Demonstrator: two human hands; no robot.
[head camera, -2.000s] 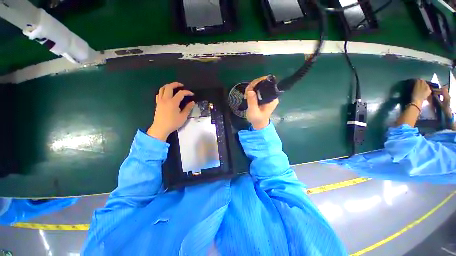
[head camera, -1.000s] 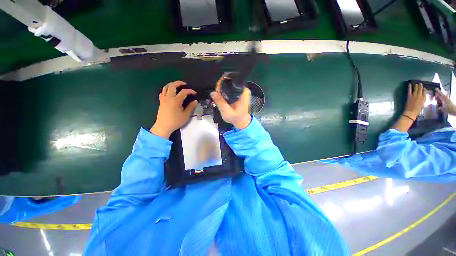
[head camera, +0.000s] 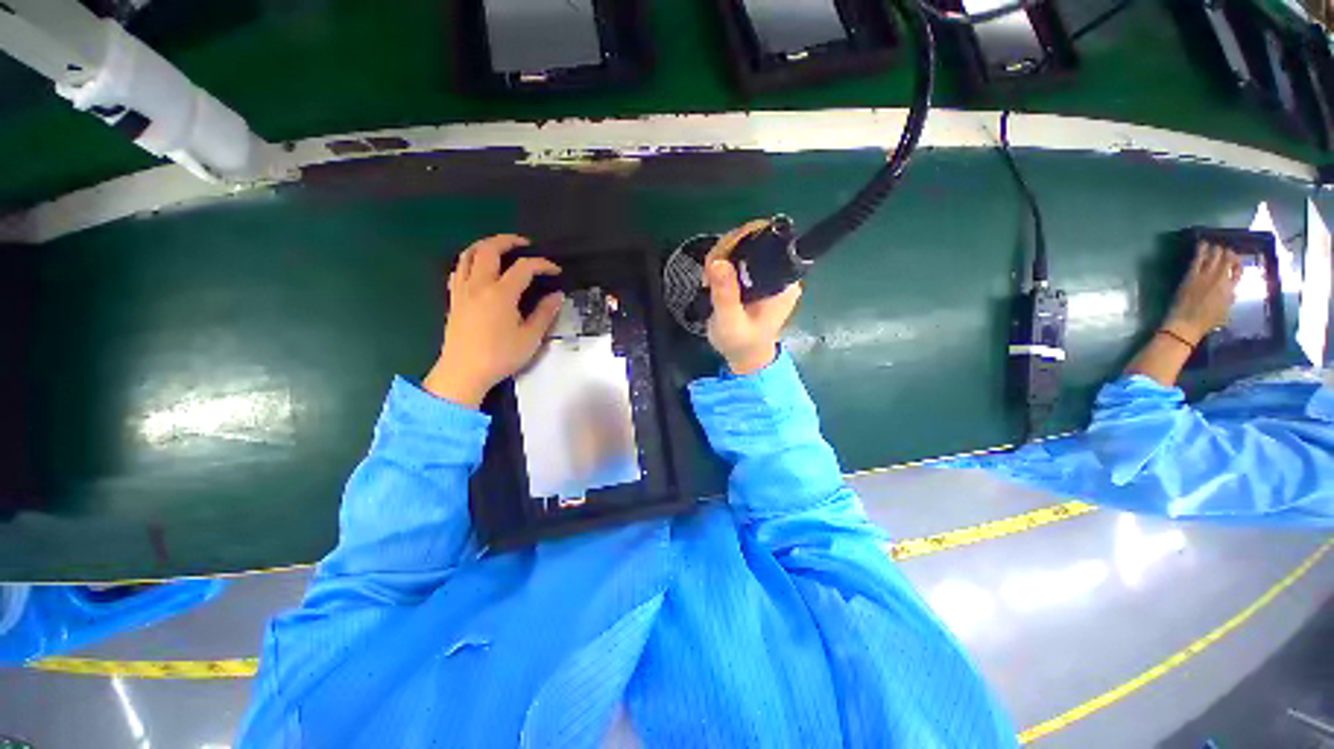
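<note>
An open tablet device with a silver-white centre lies in a thick black foam tray in front of me. A circuit board shows at its far end. My left hand rests on the tray's far left corner, fingers spread, fingertips by the board; I see nothing held in it. My right hand grips the black electric screwdriver, slanted over the round grey screw dish right of the tray. The screwdriver's tip is hidden. Its thick cord runs up from its rear.
A black controller box with a white band lies on the green bench at right. Another person's hand is on a device farther right. Beyond the whitish rail are more trayed devices. A white tubular arm stands at upper left.
Since one second ago, my right hand and the screwdriver have moved right, from the device's board to the dish. My left hand stays at the tray corner.
</note>
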